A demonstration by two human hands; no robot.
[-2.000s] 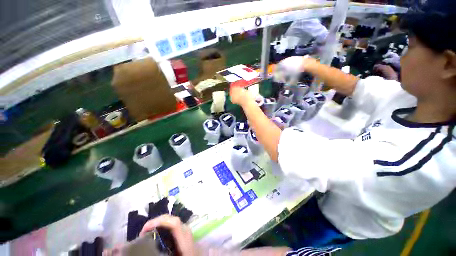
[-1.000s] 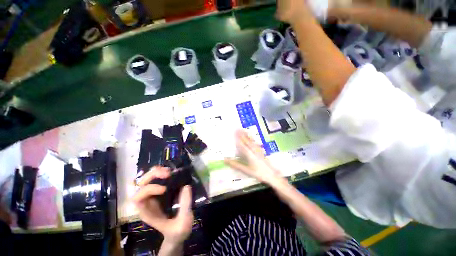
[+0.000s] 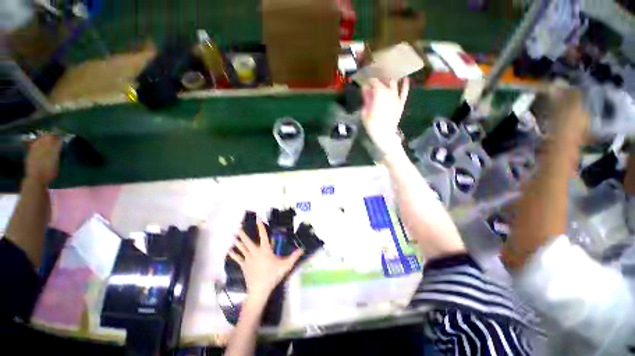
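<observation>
My right hand (image 3: 384,111) reaches far forward over the green conveyor and holds a folding carton (image 3: 394,64), whose pale face shows. My left hand (image 3: 259,261) is open, fingers spread, over the fanned flat carton blanks (image 3: 282,240) on the bench; whether it touches them I cannot tell. A thicker stack of glossy black carton blanks (image 3: 143,281) lies to the left. Bagged products (image 3: 289,139) in whitish-grey sleeves stand on the conveyor, with several more clustered at the right.
A printed sheet (image 3: 379,212) lies flat on the bench. White paper (image 3: 97,243) lies at the left. A neighbour's hand (image 3: 43,160) is over the belt at far left. Another person's blurred arm (image 3: 550,181) works at right. A brown box (image 3: 299,42) stands behind the conveyor.
My right hand has moved from the bench out over the conveyor and now holds a carton. My left hand has let go of the black carton and spread open. The view has shifted.
</observation>
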